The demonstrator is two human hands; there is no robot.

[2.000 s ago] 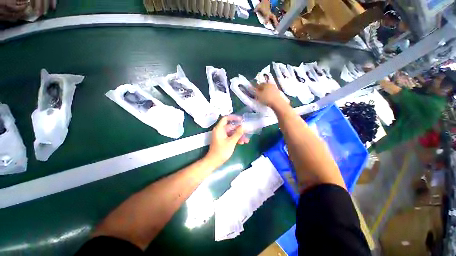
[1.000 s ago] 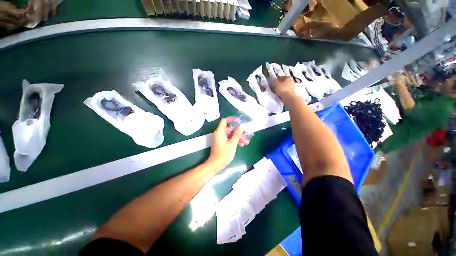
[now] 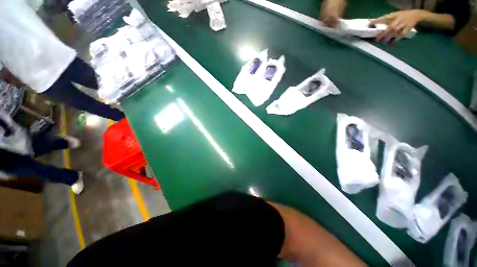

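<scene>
Several white wrapped products (image 3: 356,161) with dark coils showing lie on the green conveyor belt (image 3: 314,133). Three of them lie farther up the belt, two of these side by side and touching. The others lie toward the lower right, some touching. A black sleeve and bare forearm of mine cross the bottom of the view over the near bench. The hand of that arm is cut off by the lower edge. My other hand is not in view. No clear accessory shows.
A pale guide rail (image 3: 282,148) runs between belt and near bench (image 3: 180,141). A clear tray of white pouches (image 3: 125,62) lies at the bench's far end. A red stool (image 3: 123,146) stands on the floor. Two people stand at left. Another person's hands hold a white item (image 3: 361,27) across the belt.
The view has swung left to the tray, stool and people. My hands, the blue bin and the papers have left the view.
</scene>
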